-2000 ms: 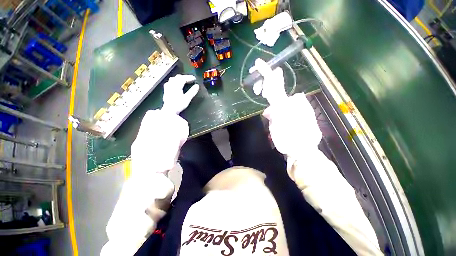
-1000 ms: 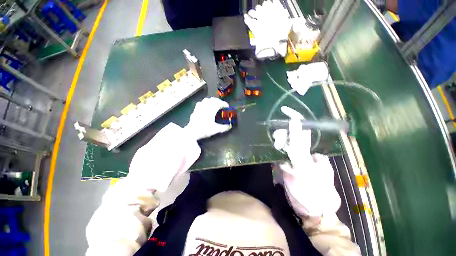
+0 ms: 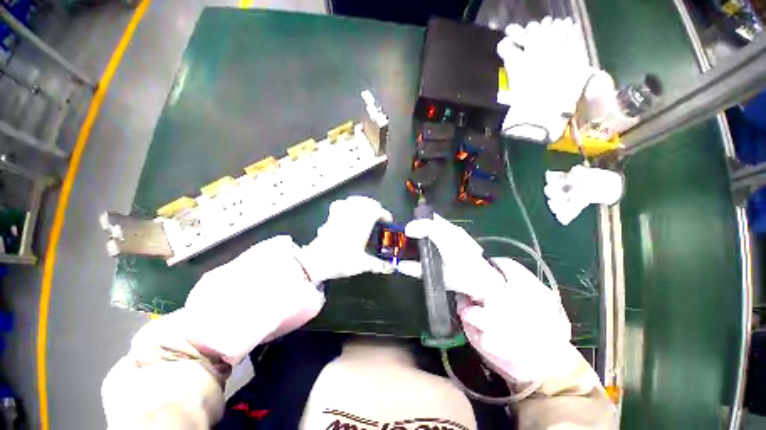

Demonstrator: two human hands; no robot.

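My gloved left hand [image 3: 351, 239] holds a wound coil [image 3: 391, 241] with orange windings and a blue and black body, just above the green bench. My gloved right hand [image 3: 453, 252] is closed around a long grey dispensing syringe [image 3: 434, 290]. The syringe's narrow tip points away from me, and its green cap is toward me with a clear hose from it. My right fingertips are close beside the coil; whether they touch it is unclear.
The coil fixture [image 3: 277, 187] with yellow blocks lies slanted at left. Waiting coils [image 3: 475, 172] sit before the black box [image 3: 462, 69]. White spare gloves [image 3: 544, 76], a yellow tray [image 3: 588, 144] and a crumpled glove [image 3: 584, 191] are at right. The conveyor [image 3: 672, 252] runs beyond.
My right hand has moved left to the coil, and the syringe has turned from pointing left to pointing away from me. My left hand stays at the coil. The view has shifted.
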